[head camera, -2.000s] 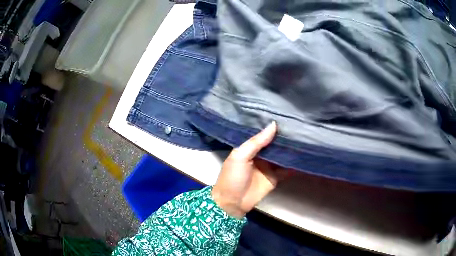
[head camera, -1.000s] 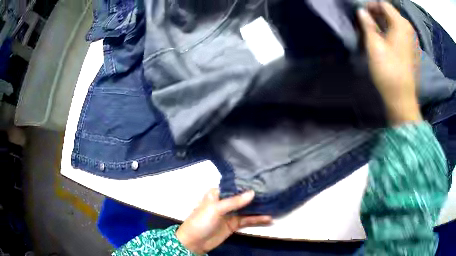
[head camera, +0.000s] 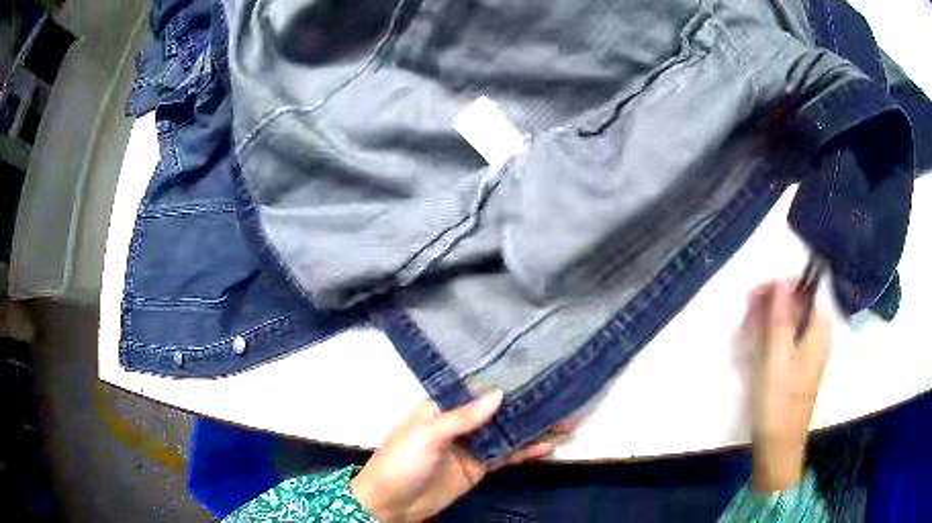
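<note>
A denim jacket (head camera: 399, 184) lies with its grey inside up, with a white care label (head camera: 490, 131) at an inside seam. My left hand (head camera: 434, 460) pinches the jacket's dark blue lower corner, thumb on top and fingers underneath. My right hand (head camera: 785, 352) is blurred, at the right over the white table, beside a folded dark blue part of the jacket. It holds dark, narrow thread snips (head camera: 809, 291), blurred, with the blades pointing up and away from me.
Another dark blue denim jacket (head camera: 189, 260) with metal buttons lies at the left, partly under the grey one. The white table (head camera: 296, 398) has a curved front edge. A blue bin (head camera: 230, 470) stands below it; a large pale bin (head camera: 77, 184) stands left.
The jacket is spread flatter and its dark edge runs straight up to the right. My right hand has moved from the upper right down toward the table edge. My left hand keeps the corner.
</note>
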